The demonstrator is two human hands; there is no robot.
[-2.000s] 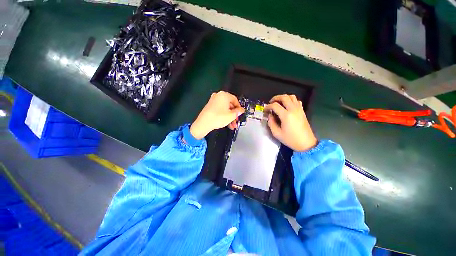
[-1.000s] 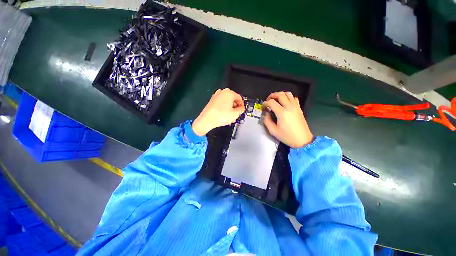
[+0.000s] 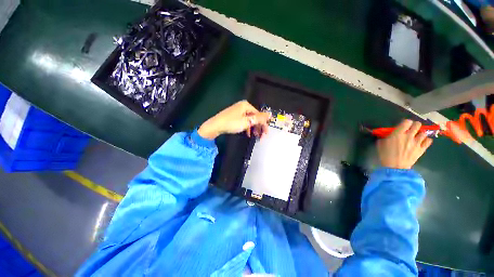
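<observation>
The tablet unit (image 3: 273, 162) lies in a black assembly tray (image 3: 323, 116) in front of me, its pale battery facing up. The main board (image 3: 290, 122), with yellow and silver patches, shows at its far end. My left hand (image 3: 238, 121) is over the board's left end, fingers bent; whether it pinches a small part cannot be told. My right hand (image 3: 403, 145) is right of the tray, its fingers closed on the orange-red air blow gun (image 3: 382, 131), partly covering it. The gun's nozzle points left.
A black parts tray (image 3: 187, 92) heaped with black-silver strips stands at the left. A small dark piece (image 3: 89, 43) lies beyond it. A pale rail (image 3: 325, 62) crosses behind. Another tablet (image 3: 405, 46) lies beyond the rail. A coiled orange hose (image 3: 476, 121) is at the right. Blue crates stand at lower left.
My right hand has left the board, moved right and taken hold of the air blow gun. My left hand stays at the board's left end. The view has shifted slightly.
</observation>
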